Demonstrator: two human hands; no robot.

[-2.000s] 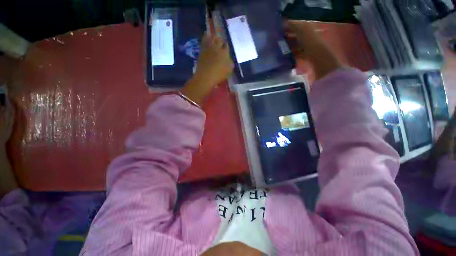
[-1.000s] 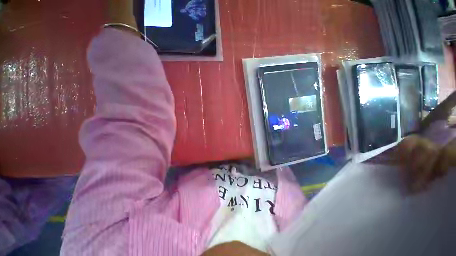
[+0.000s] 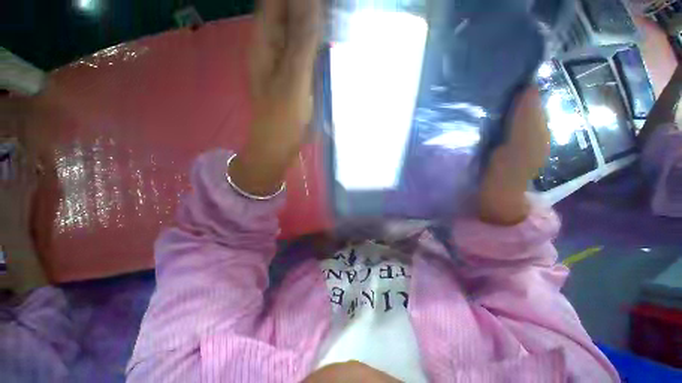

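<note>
A tablet computer [image 3: 456, 112] is raised close to the camera in front of my chest, blurred, with a bright white panel on its left half and shiny glare on its dark, bluish right half. My left hand [image 3: 286, 60] is upright along its left edge, blurred, fingers cut off by the top of the picture. My right hand [image 3: 521, 146] grips its right edge. The tablet hides the bench behind it, and the fingers behind it are hidden.
Red plastic-wrapped matting [image 3: 127, 164] lies to the left. Several sleeved tablets [image 3: 602, 105] lie at the right, with more at the upper right. Other people's arms show at both sides. A dark green surface [image 3: 142, 22] is at the back, and a red bin [image 3: 658, 329] at the lower right.
Both hands have come together in front of me, holding a tablet close to the camera. The right hand has moved in from the white sheet at the lower right, which is out of view.
</note>
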